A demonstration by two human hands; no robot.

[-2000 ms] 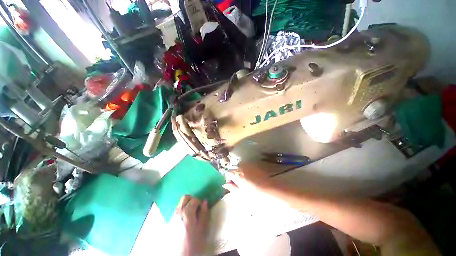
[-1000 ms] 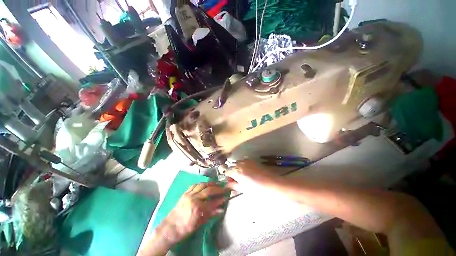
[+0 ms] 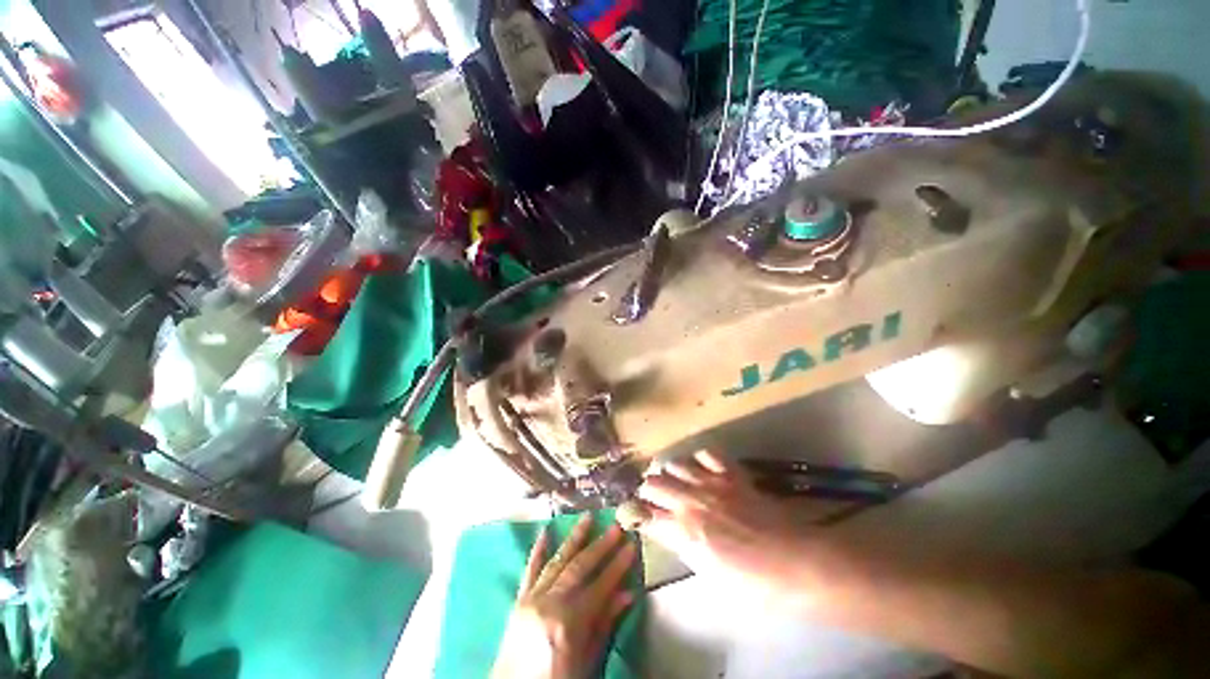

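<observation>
A green fabric panel [image 3: 480, 584] lies on the white table with its top edge at the needle end of the beige sewing machine [image 3: 796, 318]. My left hand [image 3: 577, 590] lies flat on the panel with its fingers spread towards the machine. My right hand [image 3: 703, 511] is beside the needle area at the panel's upper right corner, fingertips close to the presser foot. Whether it pinches the cloth is not clear. The needle and foot are mostly hidden by the fingers and the machine head.
Another green panel [image 3: 285, 604] lies at the left. A crumpled green cloth [image 3: 365, 352] and white plastic bags [image 3: 219, 378] are behind it. A pale handle [image 3: 389, 464] hangs left of the head. A dark slim tool [image 3: 829, 482] lies under the machine arm.
My left hand came onto the panel and now lies flatter, nearer the machine. The panel has turned so its sides run more towards me. The camera view has moved closer to the machine.
</observation>
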